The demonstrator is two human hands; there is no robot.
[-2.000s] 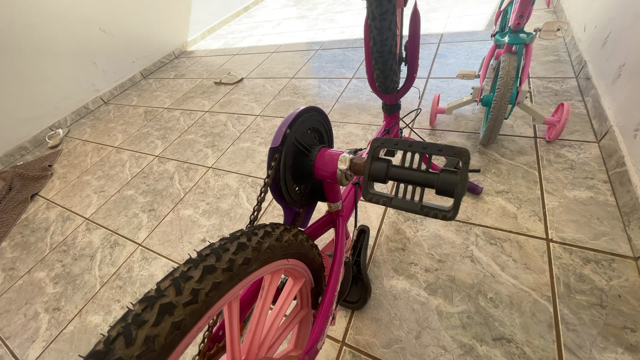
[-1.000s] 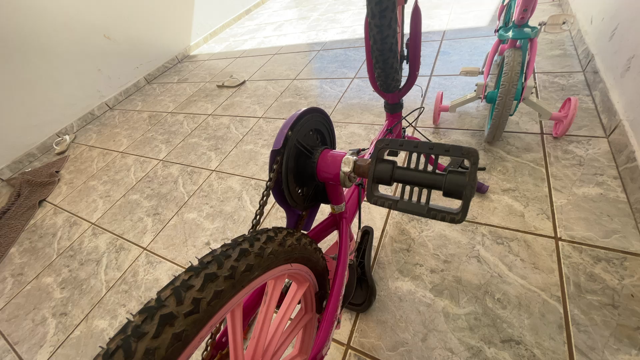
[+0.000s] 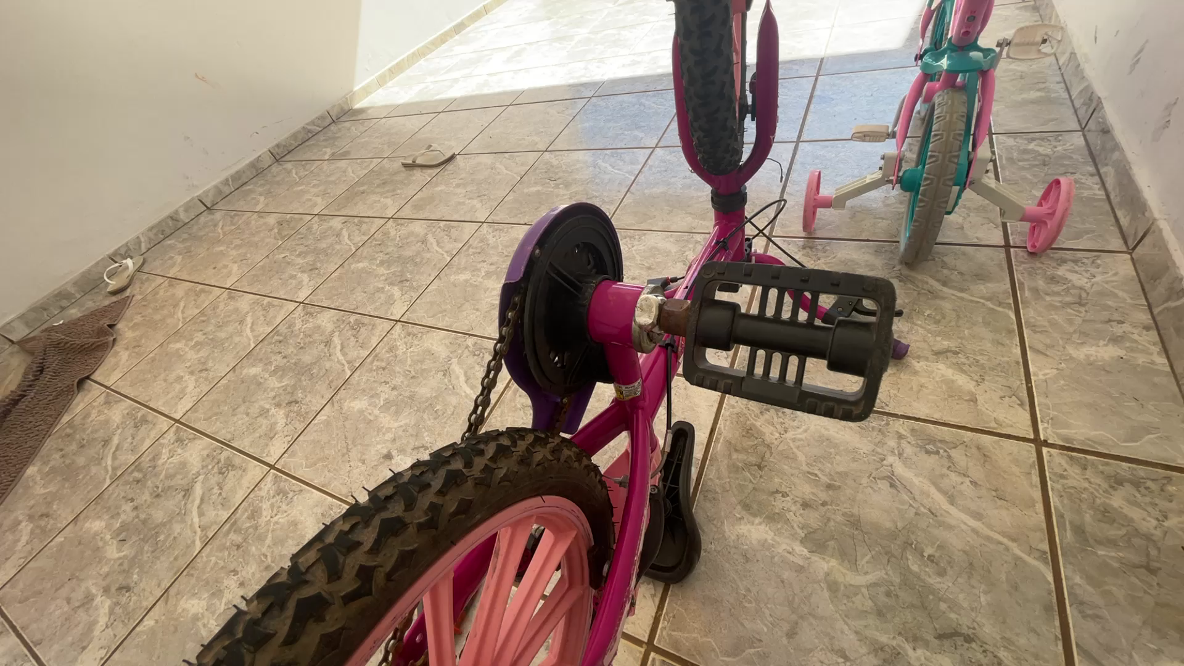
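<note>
Neither my left hand nor my right hand shows in the head view. A magenta child's bicycle frame point(image 3: 629, 518) stands upside down on the tiled floor, its black saddle point(image 3: 680, 509) low down. Its rear wheel's knobby tire point(image 3: 407, 536), around a pink spoked rim point(image 3: 518, 592), fills the bottom. A chain point(image 3: 493, 370) runs up to the black chainring disc point(image 3: 573, 310) beside a purple chain guard point(image 3: 516, 254). Right of it, a black plastic pedal point(image 3: 791, 340) sits on the crank. Beyond, the front tire point(image 3: 710, 88) rises within its fork.
A pink and teal bicycle point(image 3: 957, 60) with training wheels point(image 3: 1050, 215) stands at the back right. One flip-flop point(image 3: 430, 157) lies on the tiles, another sandal point(image 3: 120, 275) by the left wall. A brown mat point(image 3: 60, 388) lies at the left. Walls rise on both sides.
</note>
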